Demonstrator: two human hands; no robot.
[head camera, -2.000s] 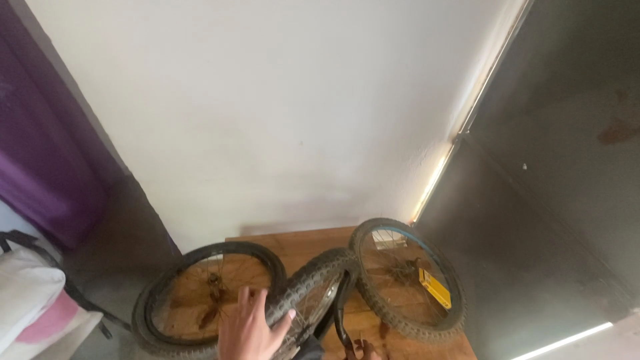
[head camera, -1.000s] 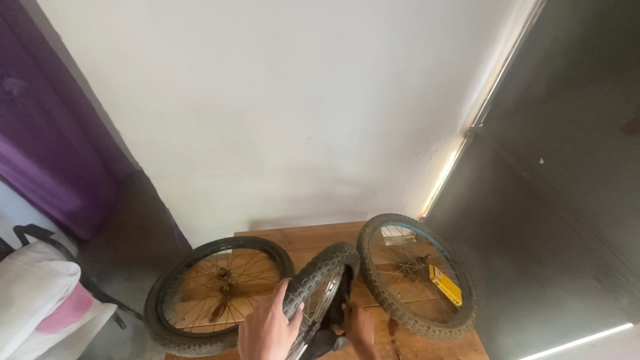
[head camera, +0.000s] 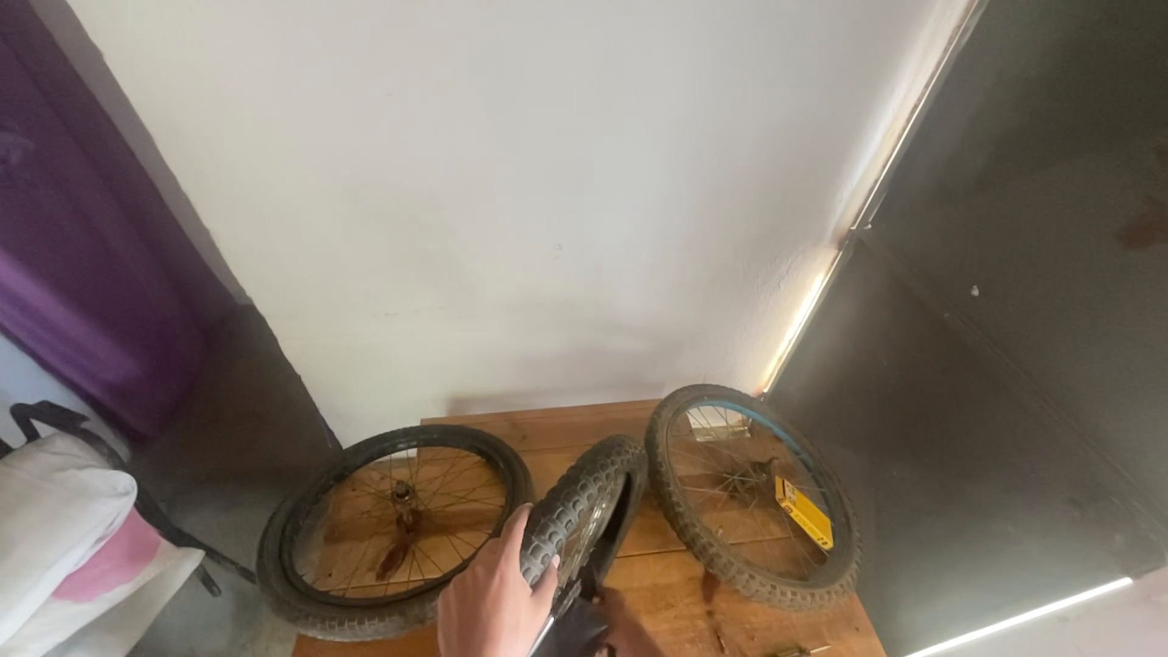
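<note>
In the head view a bicycle wheel with a black knobby tire (head camera: 568, 511) stands tilted on edge at the lower middle, its right side of the tire gaping from the rim. My left hand (head camera: 497, 593) grips the tread from the left, thumb over the top. My right hand (head camera: 625, 625), dark and blurred, is low on the wheel's right side, by a dark piece of rubber or cloth; its grip is partly hidden. Another wheel (head camera: 347, 620) lies flat to the left. A wheel with a blue rim strip (head camera: 666, 493) lies to the right, a yellow box (head camera: 803, 513) at its spokes.
The wooden table (head camera: 547, 411) stands against a white wall (head camera: 547, 228). A dark metal door (head camera: 958, 438) is at the right. To the left are a purple curtain (head camera: 100, 274) and a chair with a white and pink cloth or cushion (head camera: 64, 511). Small metal pieces (head camera: 803, 651) lie at the near edge.
My left hand stays on the middle wheel's tread. My right hand has shifted lower along the wheel's right side since a second ago.
</note>
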